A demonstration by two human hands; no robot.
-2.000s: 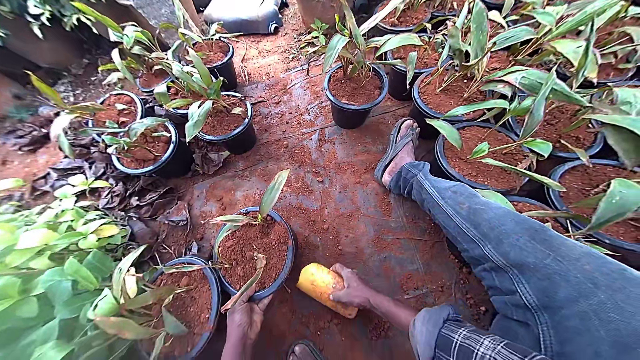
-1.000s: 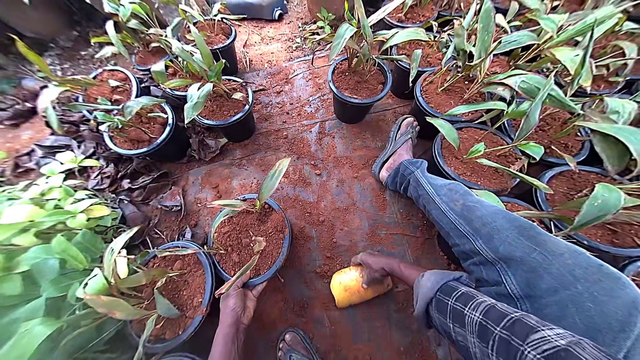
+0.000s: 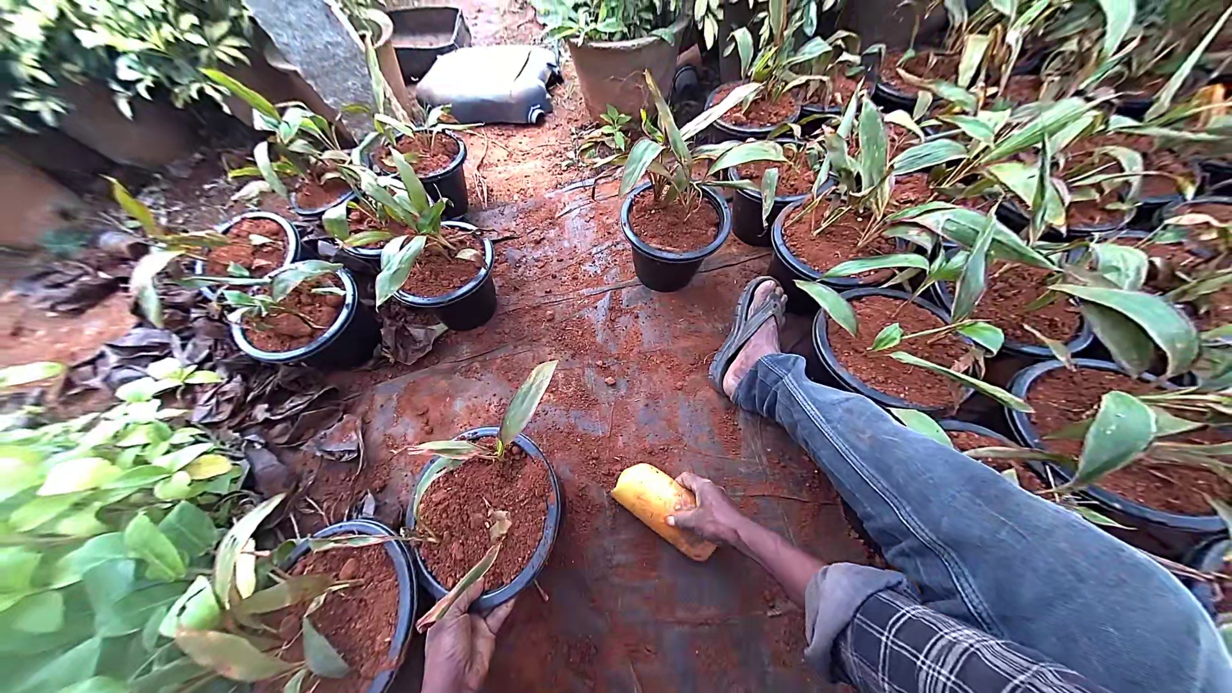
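Observation:
My left hand (image 3: pixel 464 643) grips the near rim of a black plastic plant pot (image 3: pixel 551 539), its fingertips at the rim and the thumb beside a drying leaf. Red soil (image 3: pixel 481 515) fills this pot, and a small plant (image 3: pixel 520 409) with a few long green leaves grows from it. To the right, my right hand (image 3: pixel 707 510) is closed around a yellow plastic container (image 3: pixel 659 505), which lies on its side low over the soil-strewn ground sheet. What the container holds is hidden. Another soil-filled pot (image 3: pixel 404 587) stands against the left side of the held one.
Potted plants crowd the right side, around a pot (image 3: pixel 876 351) near my sandaled foot (image 3: pixel 756 332). A single pot (image 3: pixel 674 231) stands ahead, and more pots (image 3: pixel 462 289) are at the upper left. A leafy bush (image 3: pixel 115 539) borders the left. A grey jerrycan (image 3: pixel 491 82) lies at the back.
The yellow container, in my right hand throughout, has shifted in position and tilt over the sheet. My left hand stays at the pot's near rim. The view has tipped upward.

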